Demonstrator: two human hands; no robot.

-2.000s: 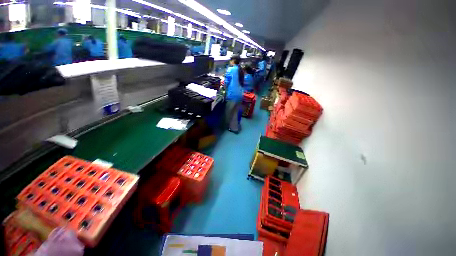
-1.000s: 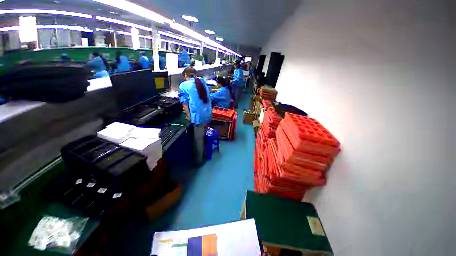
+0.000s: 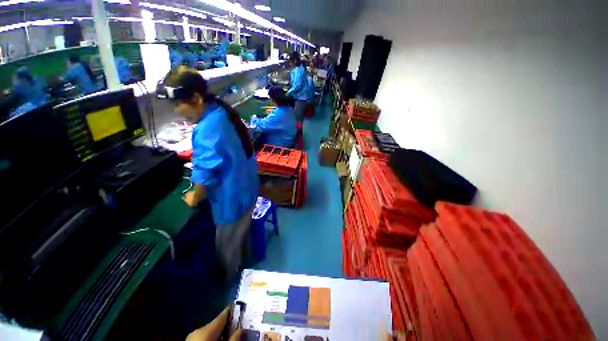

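A clipboard with a white printed sheet [image 3: 350, 303] is held low in front of me. The sheet has blue, orange and green blocks and small pictures along its lower part. My left hand [image 3: 212, 329] is at the clipboard's lower left edge, cut off by the bottom of the picture, gripping it. A thin dark object, perhaps a pen [image 3: 237, 313], lies along that edge by the fingers. A small blurred skin-coloured patch shows at the lower right edge; I cannot tell whether it is my right hand.
A person in a blue coat [image 3: 225, 160] stands at the green bench [image 3: 143, 233] on the left, beside a blue stool [image 3: 262, 220]. A monitor [image 3: 103, 126] stands on the bench. Stacked red trays [image 3: 493, 266] line the right wall. The blue floor aisle [image 3: 313, 230] runs between.
The view has moved forward along the aisle; the standing person and red stacks are nearer. The clipboard shows more fully, and my left hand has come into view at its edge.
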